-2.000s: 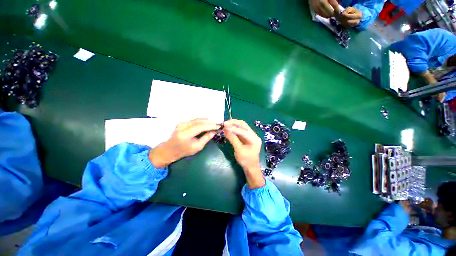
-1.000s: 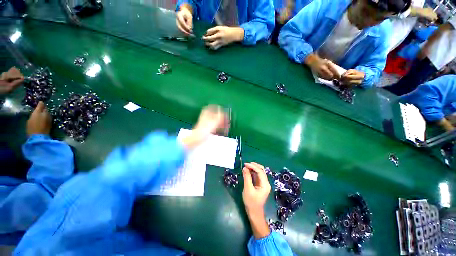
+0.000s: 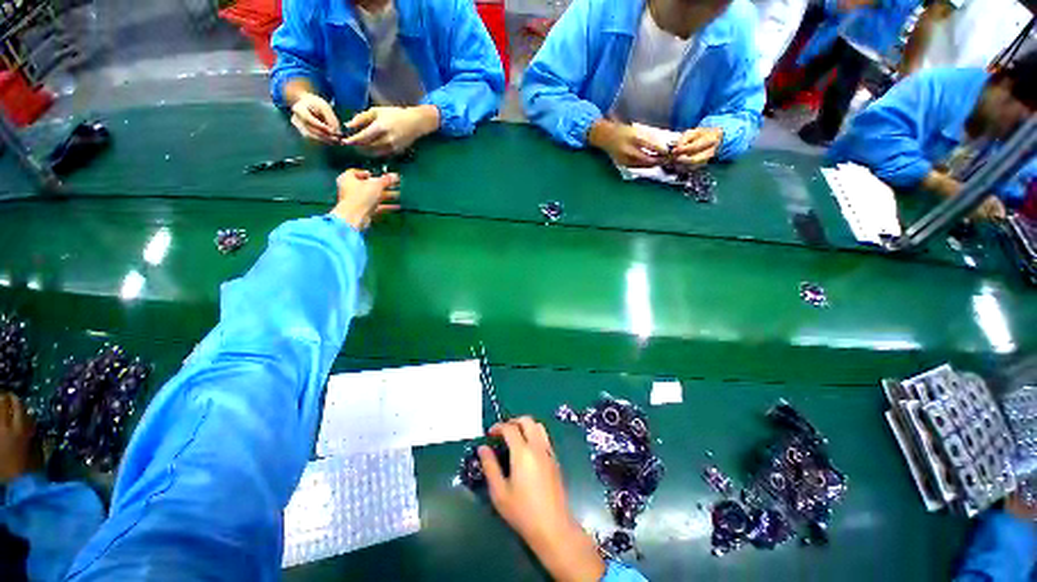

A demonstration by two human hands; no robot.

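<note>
My left hand [image 3: 366, 198] is stretched across the green belt to its far side. Its fingers are apart and nothing shows in them. My right hand [image 3: 525, 475] is low over a small cluster of dark modules [image 3: 470, 467]; dark pieces show by its thumb and fingertips, but whether it grips one is unclear. Tweezers [image 3: 489, 384] lie just beyond the right hand. A plain white sheet [image 3: 401, 407] lies left of them. A gridded white sheet [image 3: 353, 507] lies nearer me, partly hidden by my left sleeve.
Module heaps lie to the right [image 3: 623, 449] and farther right [image 3: 796, 483]. A white square [image 3: 666, 392] lies beyond them. Stacked trays [image 3: 953, 438] stand far right. Single clusters lie on the belt [image 3: 231, 240]. Several people in blue sit across; another heap [image 3: 97, 400] is left.
My hands were together at first; the left has moved away and forward across the belt. My right hand has come down over the small cluster. The view has tilted up, showing more of the far side.
</note>
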